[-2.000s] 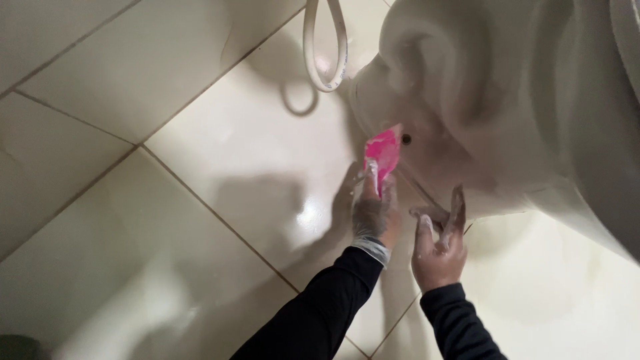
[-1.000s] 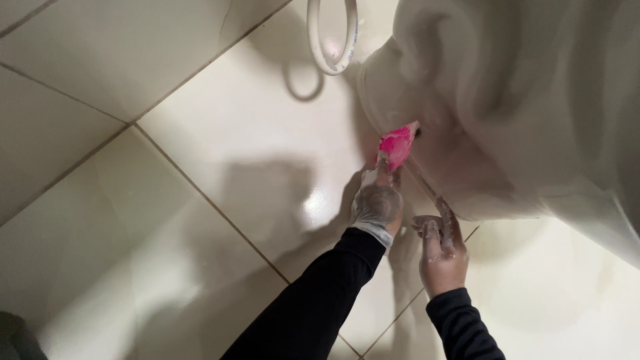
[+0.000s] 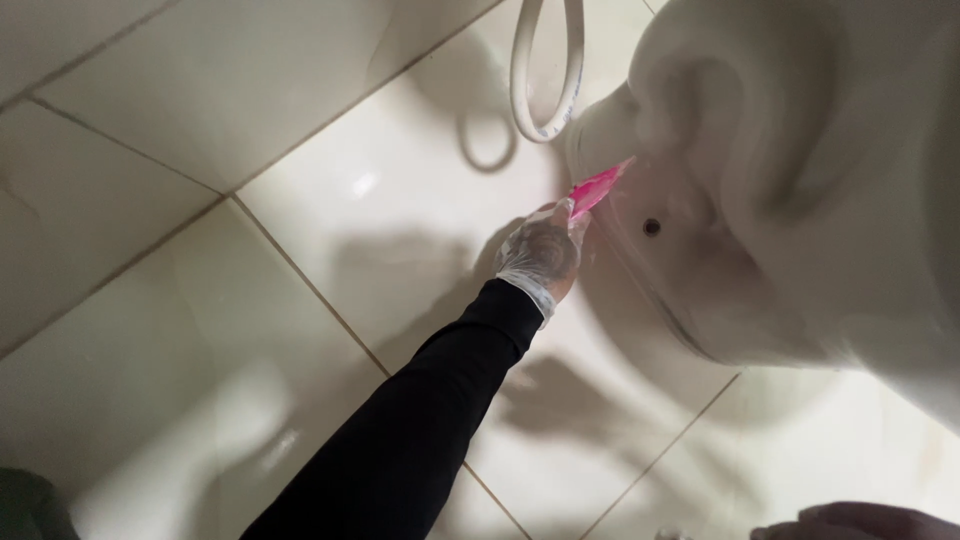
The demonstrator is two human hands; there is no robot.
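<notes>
My left hand [image 3: 544, 251], in a thin clear glove and a black sleeve, grips a pink flat piece like a small spatula or scraper [image 3: 596, 190]. Its pale tip points up and right, at the lower edge of a white ceramic toilet base [image 3: 810, 300]. A small dark round hole [image 3: 651, 227] shows in the side of the base, right of the pink piece. Only part of my right hand [image 3: 862, 523] is in view, dim at the bottom right edge and apart from the toilet; whether it holds anything is hidden.
A looped white hose [image 3: 519, 82] hangs above my left hand, near the toilet base. Large glossy floor tiles [image 3: 315, 225] with dark joints lie around the base and carry shadows. A dark rounded thing [image 3: 30, 502] is at the bottom left corner.
My right hand was beside the toilet's lower edge and has withdrawn to the bottom right. My left hand, still holding the pink piece, has moved up along the base, uncovering the hole.
</notes>
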